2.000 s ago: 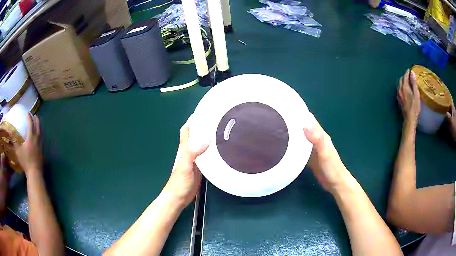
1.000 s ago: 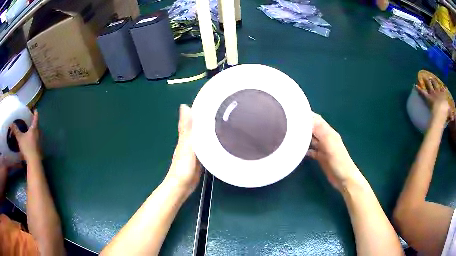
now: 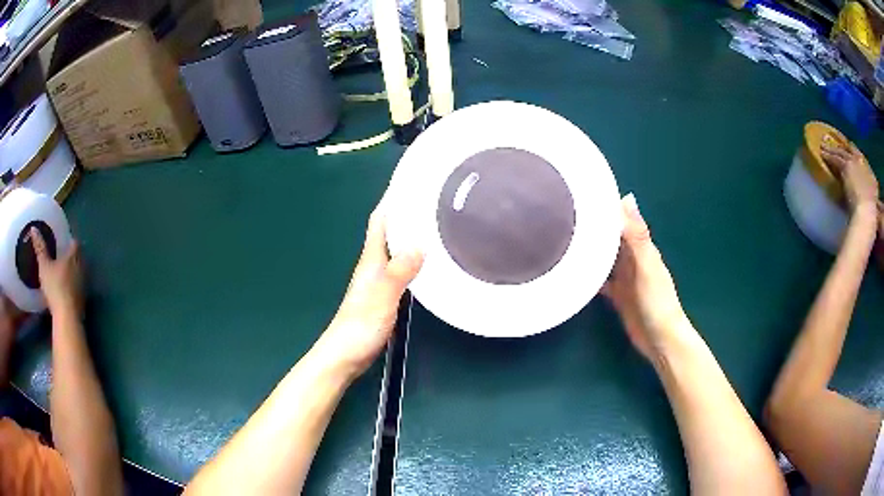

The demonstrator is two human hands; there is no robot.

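A round white diffuser unit [image 3: 412,208] is held up over the workbench, its white end facing me. A dark grey-brown top panel [image 3: 506,216] sits in its centre, with a pale glare mark at the panel's upper left. My left hand [image 3: 373,291] grips the unit's left edge, the thumb on the white face. My right hand [image 3: 645,286] holds the right edge, the thumb along the rim and the other fingers mostly hidden behind. The unit's underside and side band are hidden.
The green workbench [image 3: 233,320] has a dark seam. Two grey cylinders [image 3: 291,87], a cardboard carton [image 3: 121,97] and cream pipes [image 3: 393,63] stand behind. Plastic bags [image 3: 572,21] and a blue bin [image 3: 851,105] lie farther off. People at left and right hold similar units.
My hands have moved the unit slightly up and right since a second ago. My left thumb now lies on its white face. The neighbours' hands and units have shifted.
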